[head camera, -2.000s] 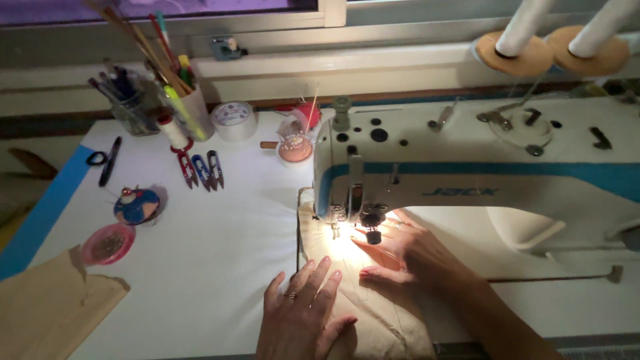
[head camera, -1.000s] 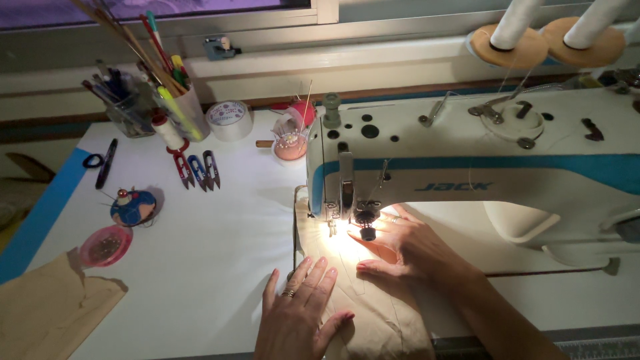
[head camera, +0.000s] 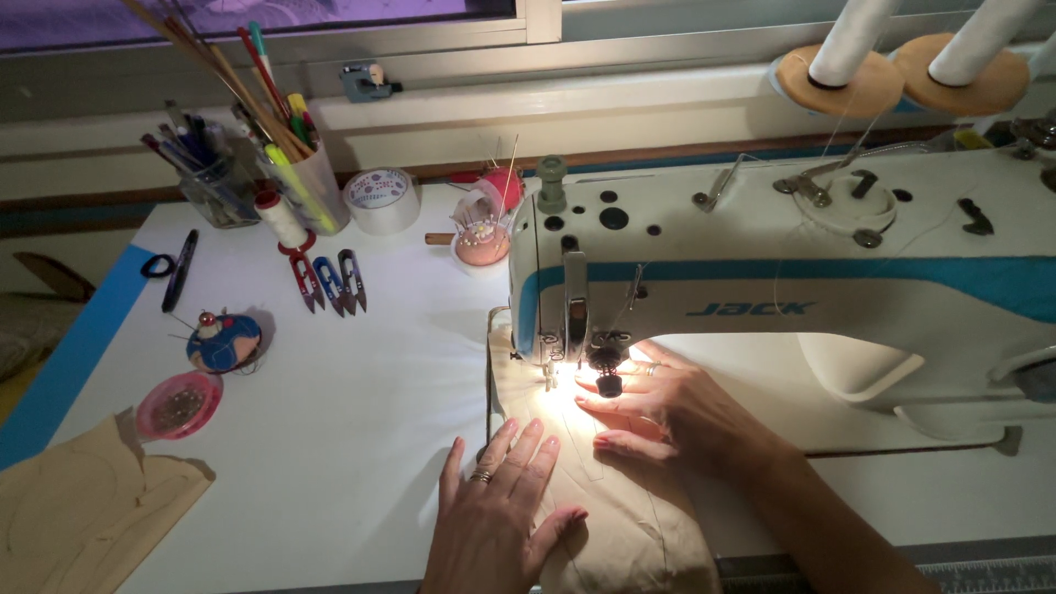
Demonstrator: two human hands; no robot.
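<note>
Beige fabric [head camera: 619, 503] with thin drawn lines lies on the bed of a white and blue Jack sewing machine [head camera: 742, 289], its far end under the lit presser foot [head camera: 550, 375]. My left hand [head camera: 503, 503] rests flat with fingers spread, partly on the fabric's left edge and partly on the white table. Close to the needle area, my right hand [head camera: 660, 404] presses on the fabric from the right, thumb and fingers apart; some fingertips pass behind the machine's black knob. Neither hand grips the cloth. Glare hides the needle tip.
Three thread snips [head camera: 328, 282], a tape roll [head camera: 382, 200] and pen holders [head camera: 309, 190] stand toward the back. A pincushion [head camera: 481, 242] is beside the machine head. At left are a blue pincushion [head camera: 223, 341], a pink pin dish [head camera: 180, 404] and more beige fabric [head camera: 91, 503].
</note>
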